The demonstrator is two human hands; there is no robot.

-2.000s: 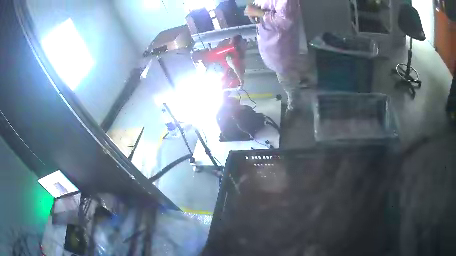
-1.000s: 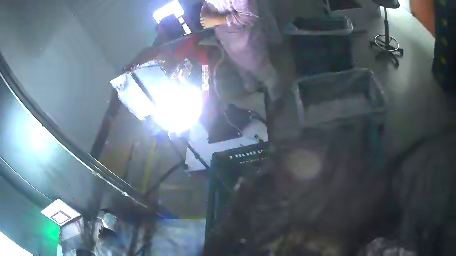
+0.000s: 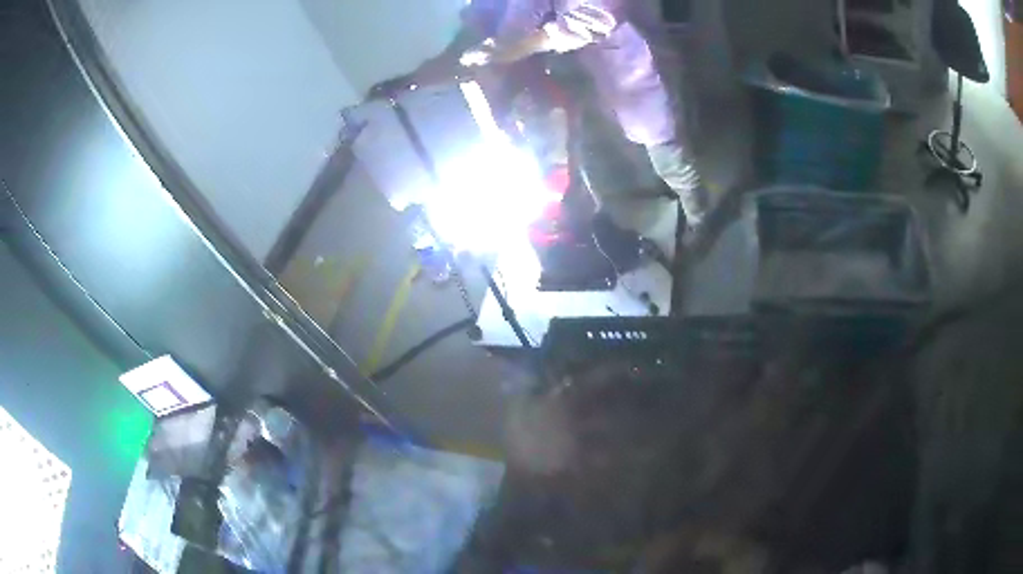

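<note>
A large dark crate (image 3: 718, 334) lies nearest in front of me at the lower right. Its far rim and small pale lettering show, but its inside is dark and blurred, so I cannot tell what it holds. A blinding white work light (image 3: 482, 202) stands beyond it on thin dark legs. A red fixture (image 3: 550, 207) shows partly behind the glare. Neither of my hands can be made out in the picture.
A person (image 3: 639, 90) leans over the lit light at the top. Two green-teal crates (image 3: 836, 244) stand at the right, near a stool (image 3: 954, 151). A laptop (image 3: 168, 387) and a plastic-covered table (image 3: 415, 505) are at the lower left. A low white side table (image 3: 578, 314) stands beyond the dark crate.
My view has swung about, shifting the room in the picture. The person, upright behind the side table two seconds ago, now leans left with an arm stretched over the light.
</note>
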